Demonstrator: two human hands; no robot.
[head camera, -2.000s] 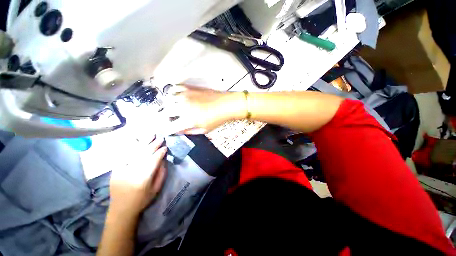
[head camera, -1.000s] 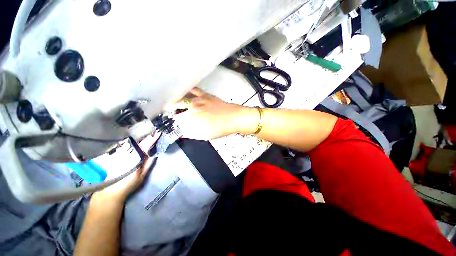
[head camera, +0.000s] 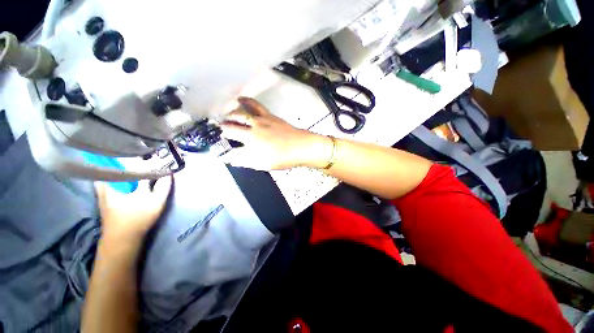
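Observation:
A grey garment panel (head camera: 208, 240) with small dark lettering and a black band (head camera: 260, 195) lies under the sewing machine (head camera: 215, 45) and hangs over the table's front edge. My left hand (head camera: 133, 201) lies on the grey cloth left of the needle area (head camera: 195, 138), thumb and fingers apart. My right hand (head camera: 260, 140) is right of the needle area, over the cloth's upper end, with its fingers partly under the machine head. Glare hides the fingertips and whether they pinch the cloth.
Black-handled scissors (head camera: 339, 97) lie behind my right wrist. A green-handled tool (head camera: 418, 81) is further right. A bright blue object (head camera: 114, 170) is left of the needle. A grey-and-black cloth heap (head camera: 488, 149) and a cardboard box (head camera: 537, 97) are at the right. Grey cloth (head camera: 42, 240) fills the left.
My left hand has moved left, away from the needle area, and its thumb has spread. The small pale grey piece seen near the needle earlier no longer shows. My right hand stays beside the needle.

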